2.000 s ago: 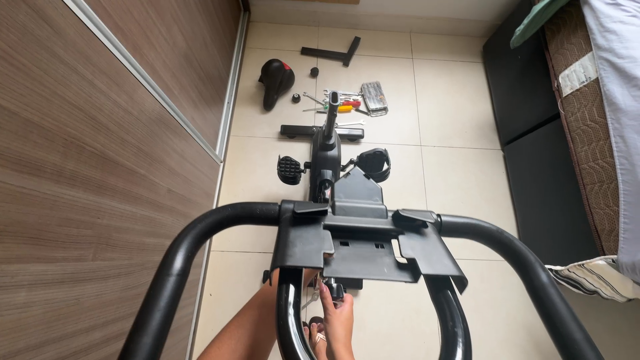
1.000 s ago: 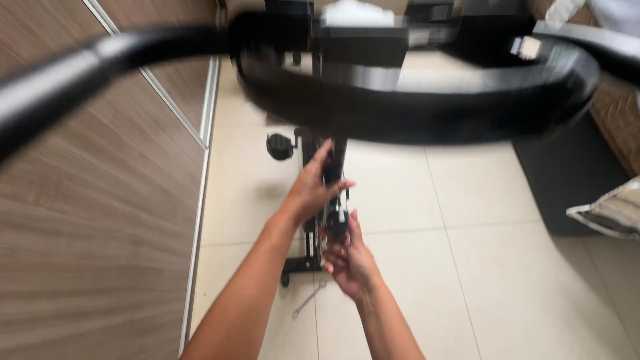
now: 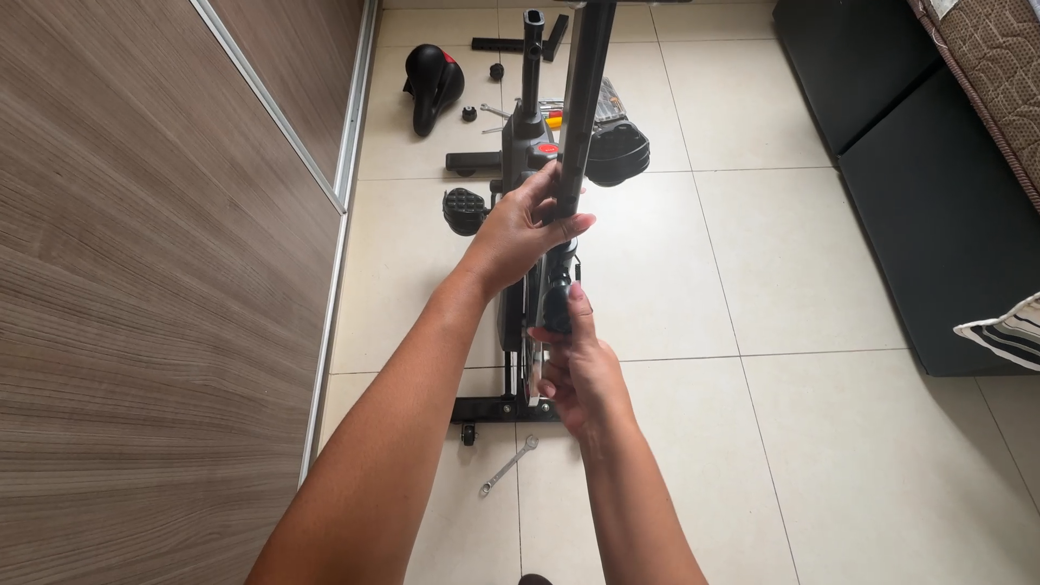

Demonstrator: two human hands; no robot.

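Note:
A black metal upright post [image 3: 587, 106] rises from the front of an exercise bike frame [image 3: 513, 325]. My left hand [image 3: 528, 227] wraps round the lower part of this post, thumb on its near side. Just below, my right hand [image 3: 581, 357] grips a dark rounded knob [image 3: 556, 306] at the post's base, with the thumb along its right side. A clear, flat piece [image 3: 534, 378] shows by the right fingers; what it is I cannot tell. Pedals stand out on both sides, the left one [image 3: 465, 211] lower than the right one [image 3: 619, 153].
A combination wrench [image 3: 509, 465] lies on the tiles near the bike's front foot [image 3: 479, 409]. Beyond the bike are a saddle [image 3: 432, 85], black knobs [image 3: 496, 71], an L-shaped bar [image 3: 512, 45] and tools. Wood-grain sliding doors [image 3: 162, 244] flank the left, a dark bed base [image 3: 934, 227] the right.
My left hand has come up onto the post, which it was not visibly holding two seconds ago. The handlebars have left the view, which has shifted a lot.

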